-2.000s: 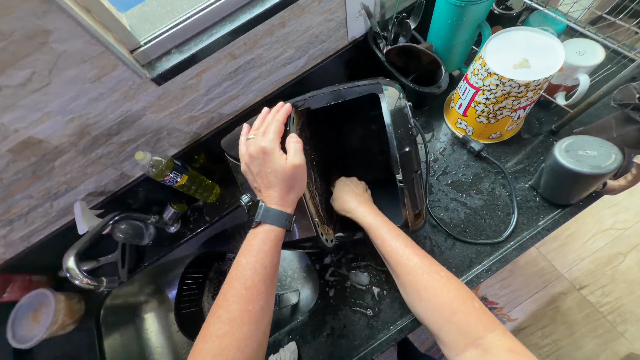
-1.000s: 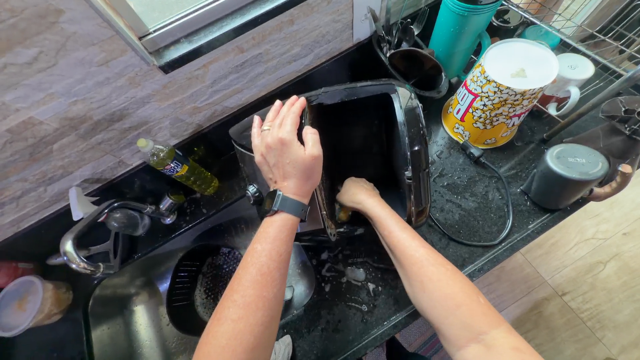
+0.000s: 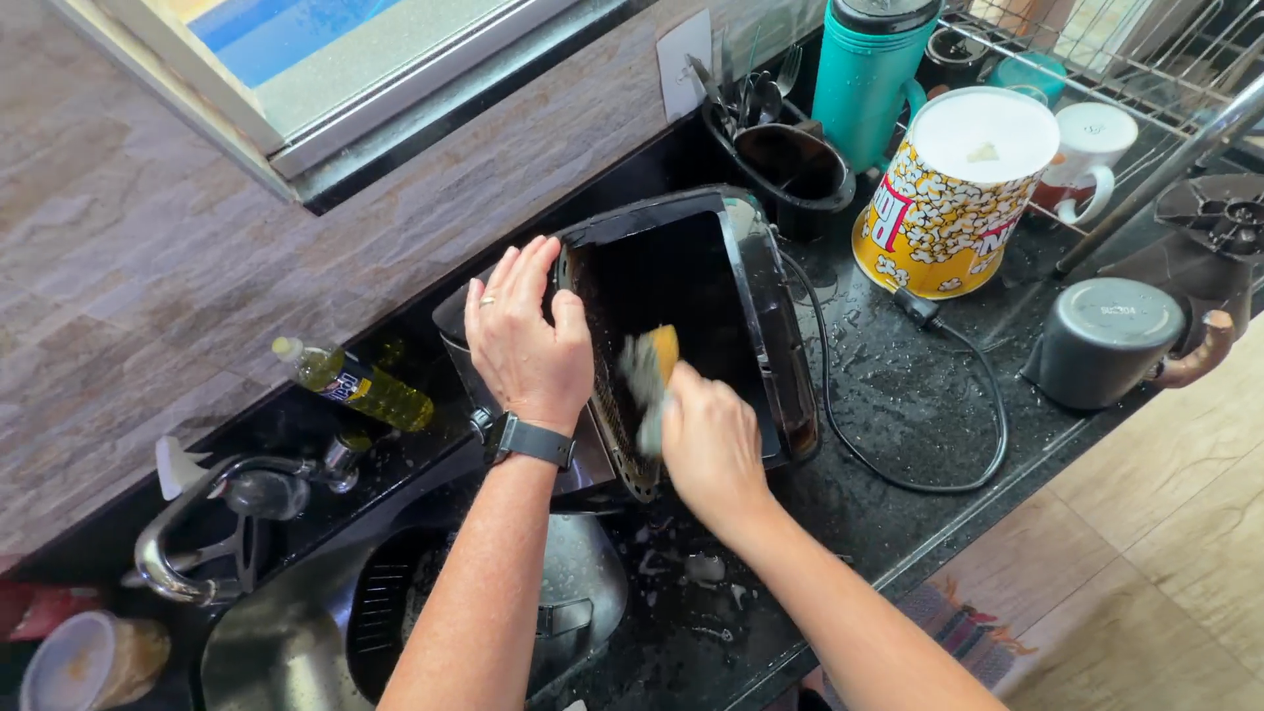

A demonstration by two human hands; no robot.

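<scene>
A black appliance housing, its wide cavity facing up towards me, lies tilted on the wet dark stone counter beside the sink. My left hand, with a ring and a wristwatch, rests on the housing's left edge, fingers together and thumb apart. Inside the mouth, near the perforated metal edge, my right hand grips a yellow and greyish sponge, which is motion-blurred. The black power cord loops over the counter at the right.
Left of the housing are a steel sink holding a black basket, a curved faucet and a bottle of yellow-green liquid. Behind and right stand a cutlery holder, a teal tumbler, a popcorn bucket and a dark mug.
My right hand has come up from deeper in the cavity to its left side, and the sponge now shows clearly. My left hand stays on the housing's edge.
</scene>
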